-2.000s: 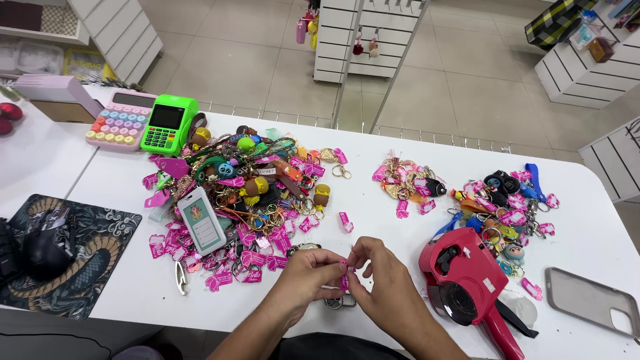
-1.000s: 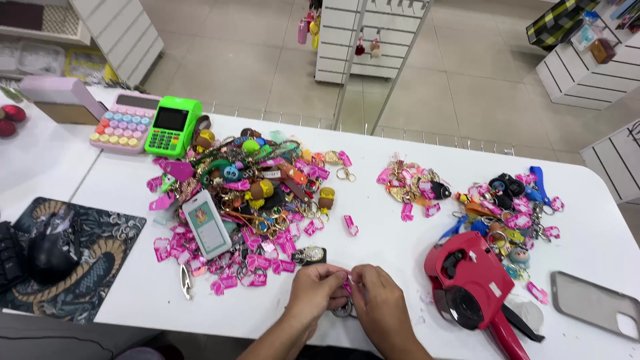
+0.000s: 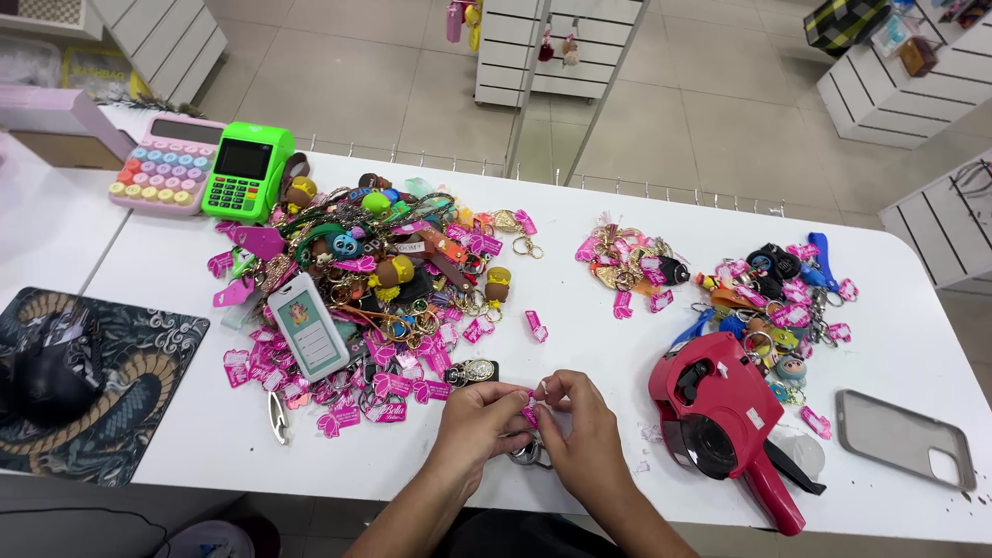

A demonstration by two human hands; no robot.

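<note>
My left hand (image 3: 477,430) grips the left side of a small pink tag (image 3: 532,409). Against the tag's right side are the fingertips of my right hand (image 3: 577,426), with a tiny whitish scrap at them. Under the fingers lies a metal keychain (image 3: 525,451), partly hidden. Just beyond my left hand rests a dark keychain with an ornate metal piece (image 3: 480,370). To the left spreads a big pile of keychains (image 3: 387,283) with pink tags and a white badge holder (image 3: 308,325). A red price labelling gun (image 3: 721,411) lies right of my hands.
Two smaller keychain piles (image 3: 629,263) (image 3: 775,298) lie toward the right. A grey phone case (image 3: 907,438) is near the right edge. At the left are a green card terminal (image 3: 248,170), a pastel calculator (image 3: 167,164), and a black mouse (image 3: 54,380) on a patterned mat (image 3: 167,372).
The dark keychain beyond my left hand shows more fully than two seconds ago. Both hands stay together at the pink tag, with small finger movements.
</note>
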